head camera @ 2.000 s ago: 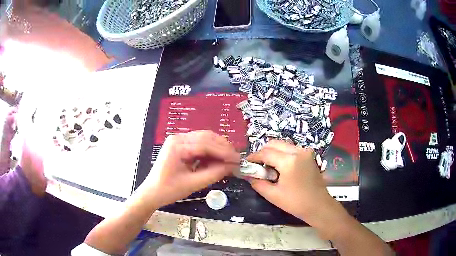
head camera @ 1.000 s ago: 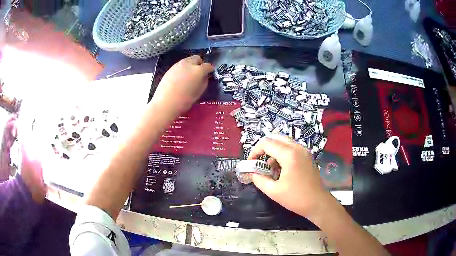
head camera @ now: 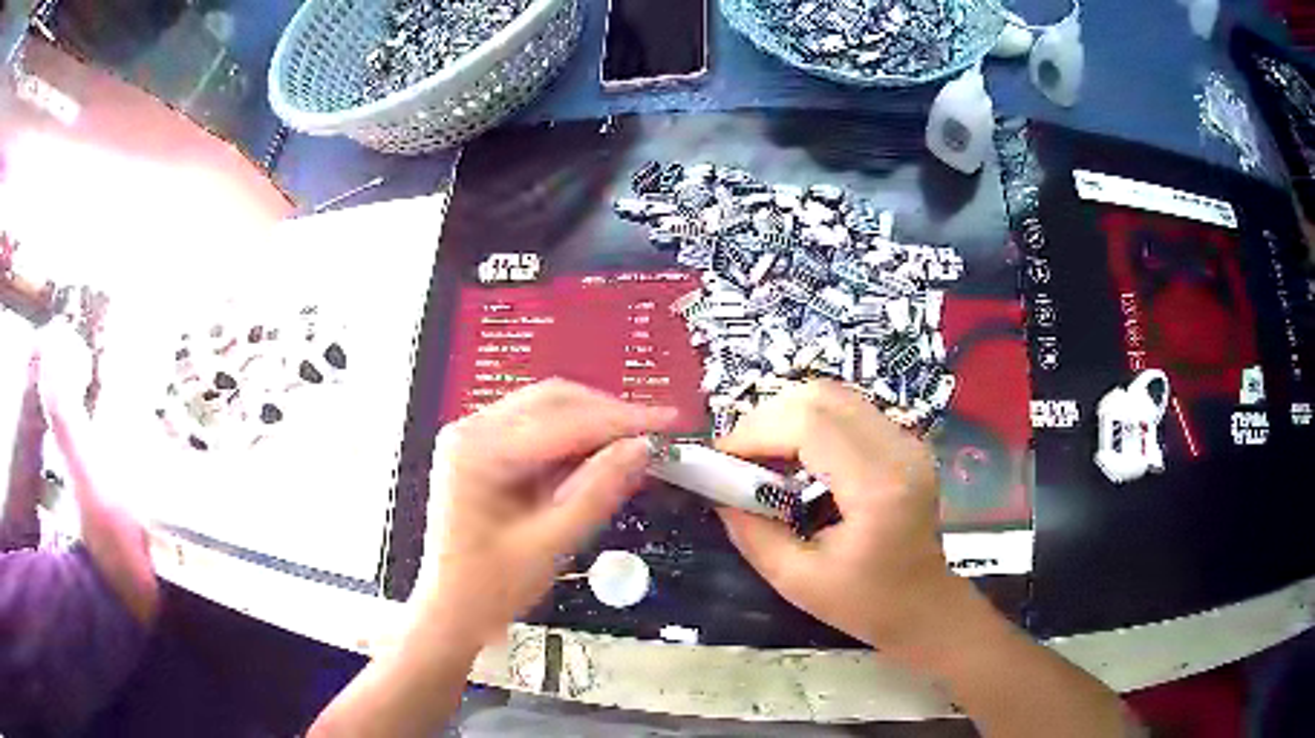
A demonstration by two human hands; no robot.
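A glossy white shell [head camera: 725,476] is held at centre, with a dark opening and stripes at its right end. My right hand [head camera: 844,512] grips that end. My left hand [head camera: 534,490] has its thumb and finger at the shell's left end, with a tiny dark bit between them too blurred to name. A large pile of black-and-white striped inserts [head camera: 808,296] lies just beyond the hands. The round white glue cap [head camera: 620,578] is in front, with the applicator stick beside it mostly hidden by my left hand.
The perforated basket [head camera: 418,123], smartphone [head camera: 655,41] and blue bowl [head camera: 865,65] stand at the back, with white glue bottles [head camera: 959,124] to their right. A white shell [head camera: 1131,427] lies on the right card. Patched shells lie on the left white sheet [head camera: 346,505]. Another person's arm [head camera: 101,490] is at left.
My left hand has come back from the far left edge of the pile to the shell. The shell, in my right hand, is now tilted with its right end lower.
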